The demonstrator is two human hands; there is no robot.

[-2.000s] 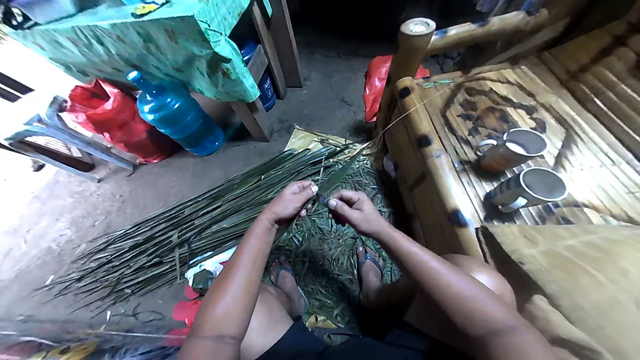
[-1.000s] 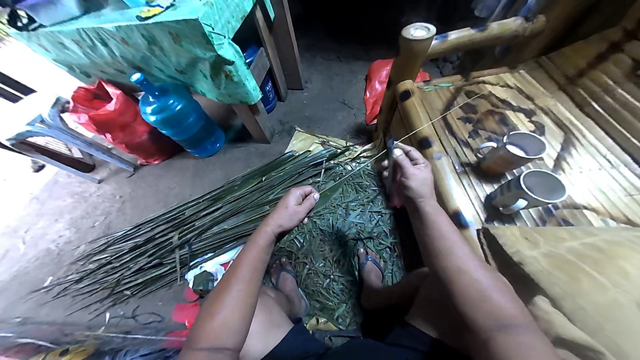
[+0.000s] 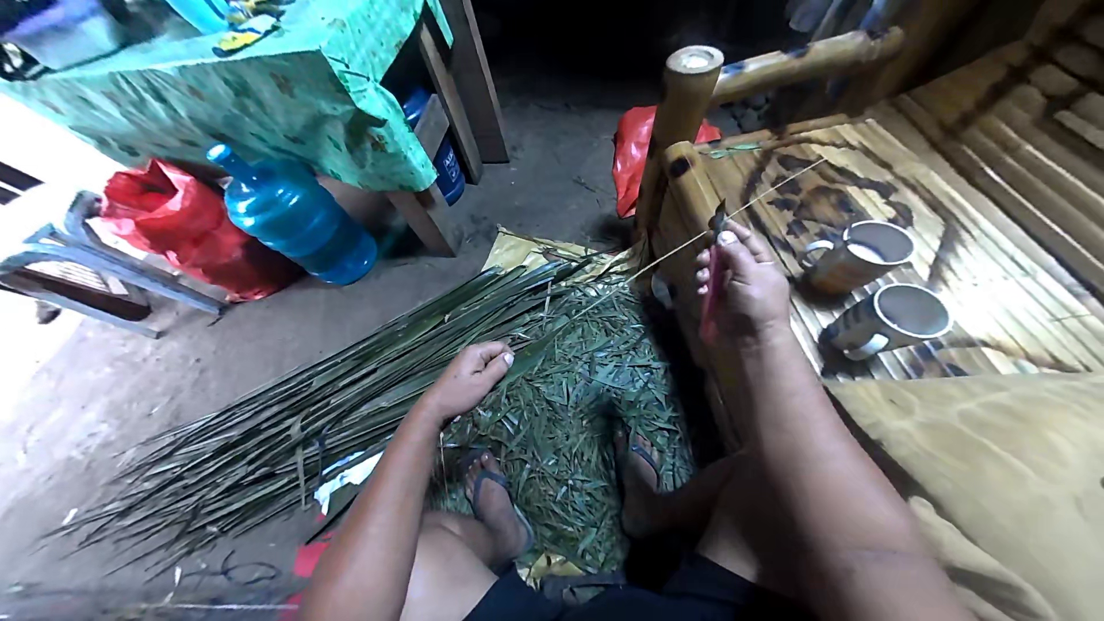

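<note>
My left hand (image 3: pixel 473 376) is closed on the wide green end of a palm leaflet (image 3: pixel 533 355). From there the leaflet's thin pale midrib (image 3: pixel 681 247) runs up to the right, past my right hand and over the bamboo bench. My right hand (image 3: pixel 743 280) grips a small knife (image 3: pixel 711 297) with a red handle, its dark blade pointing up beside the midrib. Left of my left hand a long bundle of green palm leaflets (image 3: pixel 345 405) lies on the floor. Shredded leaf strips (image 3: pixel 569 440) are heaped below my hands, around my feet.
Two mugs (image 3: pixel 862 257), (image 3: pixel 911 312) stand on the bamboo bench (image 3: pixel 992 224) at right. At upper left are a table with a green cloth (image 3: pixel 259 95), a blue water bottle (image 3: pixel 297 216) and a red bag (image 3: pixel 190 233). Another red bag (image 3: pixel 632 159) sits behind the bench post (image 3: pixel 686 95).
My right hand has moved up and to the right, away from my left hand, where the two were close together two seconds ago. The knife now shows plainly. My left hand has hardly moved.
</note>
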